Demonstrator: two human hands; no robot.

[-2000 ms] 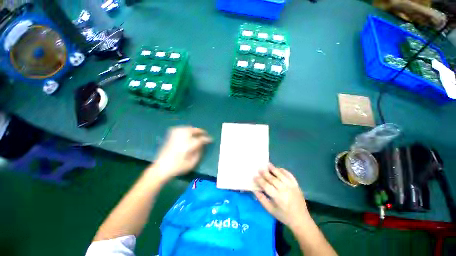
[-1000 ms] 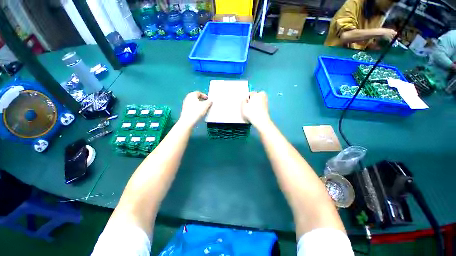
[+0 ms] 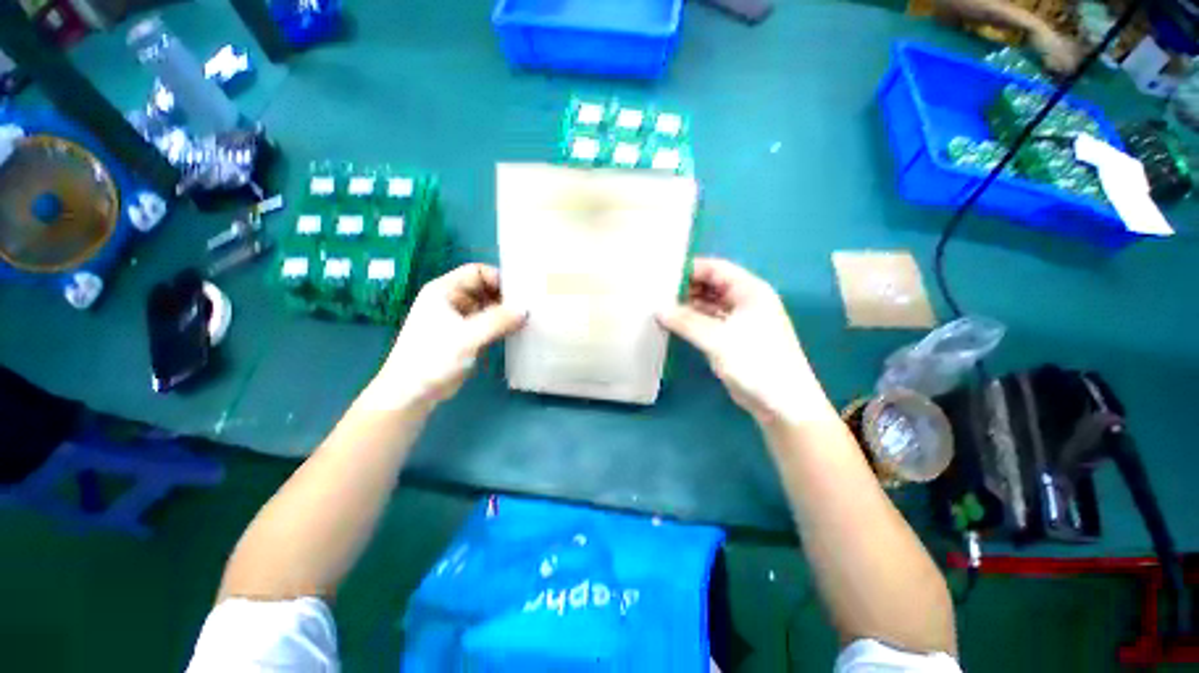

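Note:
A pale tan backing board (image 3: 594, 283) is held between my two hands above the dark green mat, in front of the middle stack of green PCB panels (image 3: 629, 136). My left hand (image 3: 454, 329) grips its left edge, thumb on the face. My right hand (image 3: 736, 335) grips its right edge the same way. A thin green edge shows behind the board at its right side; whether a panel is held with it is mostly hidden. The board covers the lower part of the middle stack. Another stack of PCB panels (image 3: 352, 243) stands at the left.
Left are a smartphone (image 3: 178, 329) on a tape roll (image 3: 217, 313) and a fan (image 3: 53, 204). Blue bins (image 3: 592, 40) stand at the back, one with green boards (image 3: 907, 145). Right are a tan card (image 3: 884, 289), plastic bag (image 3: 949, 358), round tin (image 3: 907, 437) and black soldering unit (image 3: 1032, 454).
The backing board went from near the bench edge onto the middle stack, and is now lifted back towards me in both hands. The view has tilted down since a second ago.

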